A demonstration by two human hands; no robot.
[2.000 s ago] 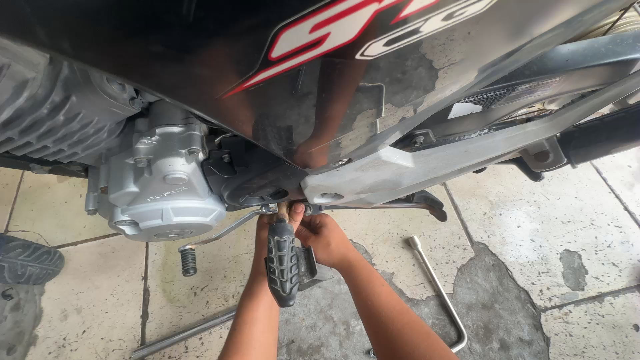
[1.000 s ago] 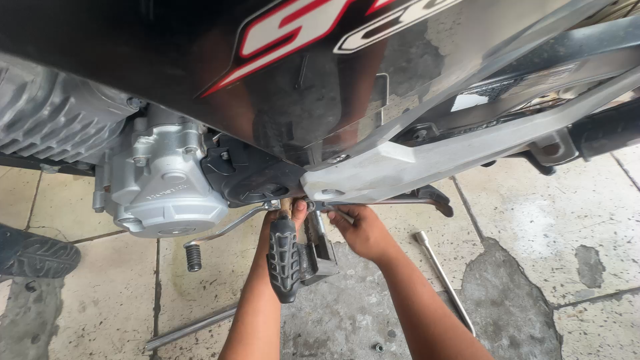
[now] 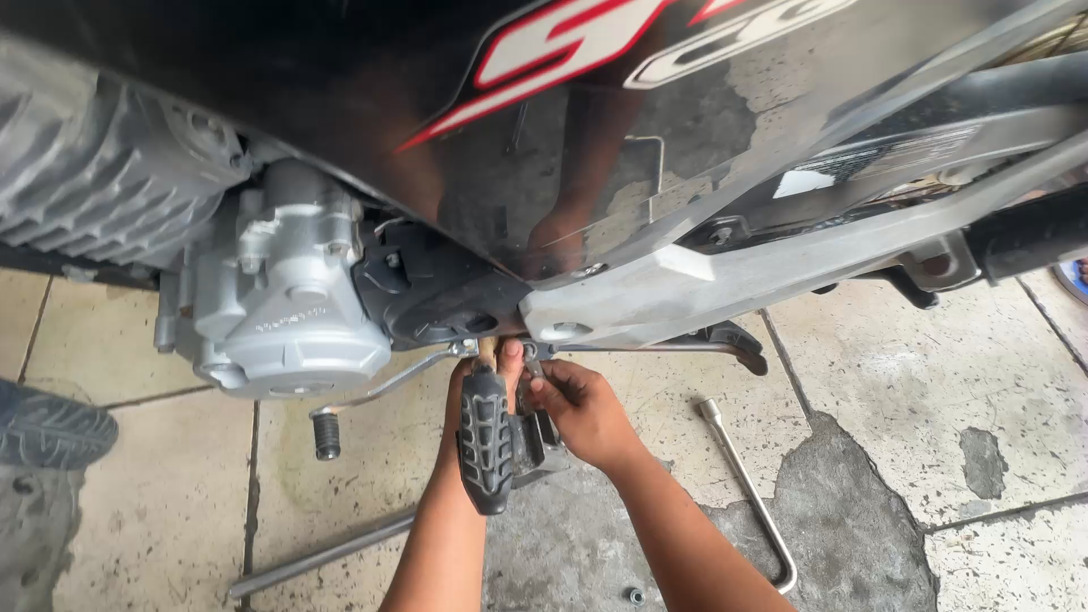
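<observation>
Both hands are low under a motorcycle's side, behind and beside its rubber footpeg [image 3: 485, 442]. My left hand [image 3: 508, 365] is mostly hidden by the footpeg; its thumb points up by the peg's mount, and what its fingers hold cannot be seen. Just right of it, my right hand [image 3: 586, 408] pinches a small metal part [image 3: 534, 365] between thumb and curled fingers, close below the silver frame cover [image 3: 616, 297]. A dark metal bracket [image 3: 535, 442] sits between the footpeg and my right wrist. The gear shift lever [image 3: 399, 387] extends to the left.
An L-shaped socket wrench [image 3: 748, 484] lies on the tiles at right. A metal bar [image 3: 323, 554] lies at lower left, and a nut [image 3: 634, 595] is on the floor near my right forearm. The engine case [image 3: 289, 340] is at left, the side stand [image 3: 739, 344] at right.
My right hand has shifted a little around the small metal parts beside the footpeg and its fingers are now curled. The left hand has stayed behind the footpeg.
</observation>
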